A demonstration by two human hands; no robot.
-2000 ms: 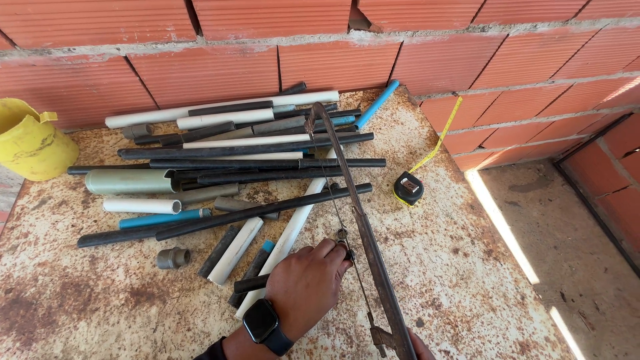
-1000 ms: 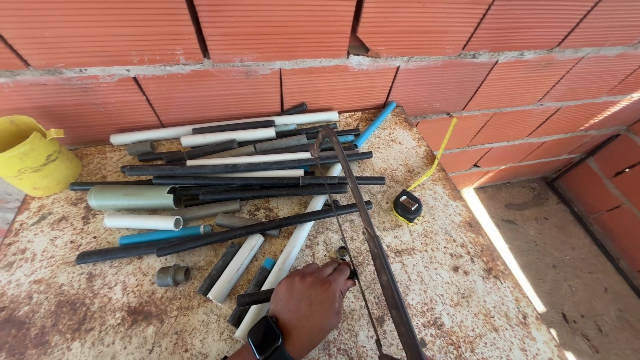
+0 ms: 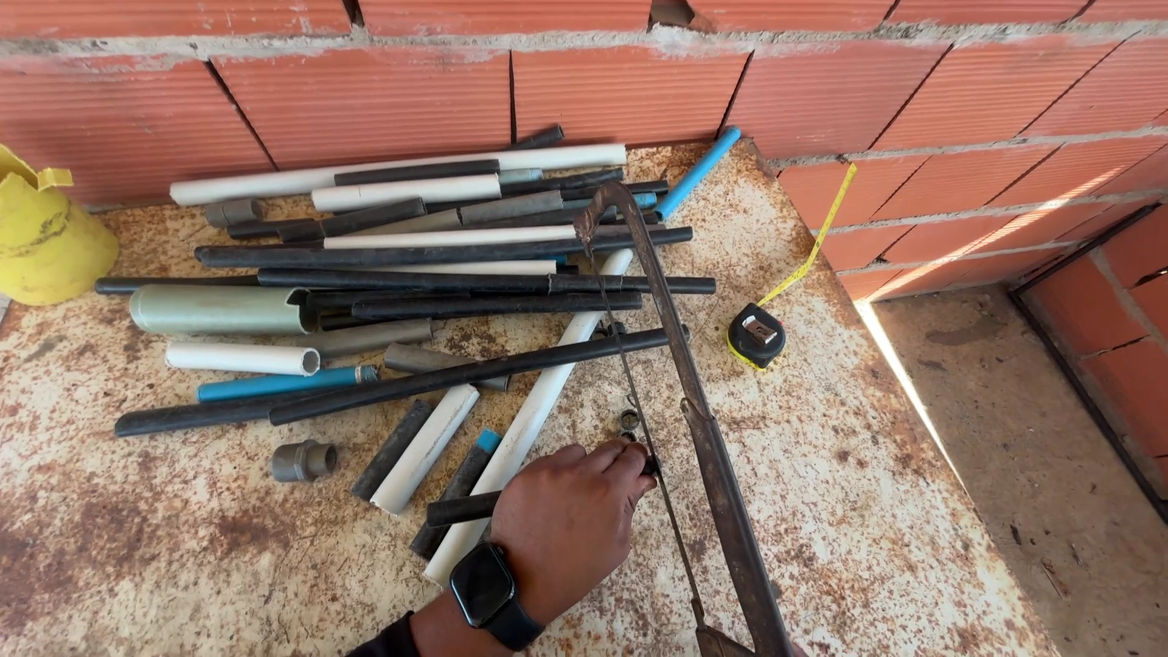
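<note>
My left hand [image 3: 570, 511], with a black watch on its wrist, grips a short black pipe [image 3: 464, 508] whose far end shows at the fingertips, against the blade of a hacksaw [image 3: 716, 474]. The hacksaw's rusty frame reaches from the bottom edge up over the pipes. My right hand is almost wholly hidden below the frame's bottom edge, at the handle end of the saw. Small cut rings [image 3: 629, 420] lie just beyond my left fingertips. A long white pipe [image 3: 538, 406] runs under my left hand.
Black, white, grey and blue pipes [image 3: 438, 301] lie in a pile on the rusty metal table top [image 3: 201, 547]. A grey fitting [image 3: 304, 461] is at the left, a yellow container [image 3: 46, 237] farther left. A tape measure [image 3: 756, 336] lies right of the saw. A brick wall [image 3: 383, 100] stands behind.
My left hand and the hacksaw stay close together at about the same place. The right hand, partly seen at the bottom edge two seconds ago, is now almost out of view.
</note>
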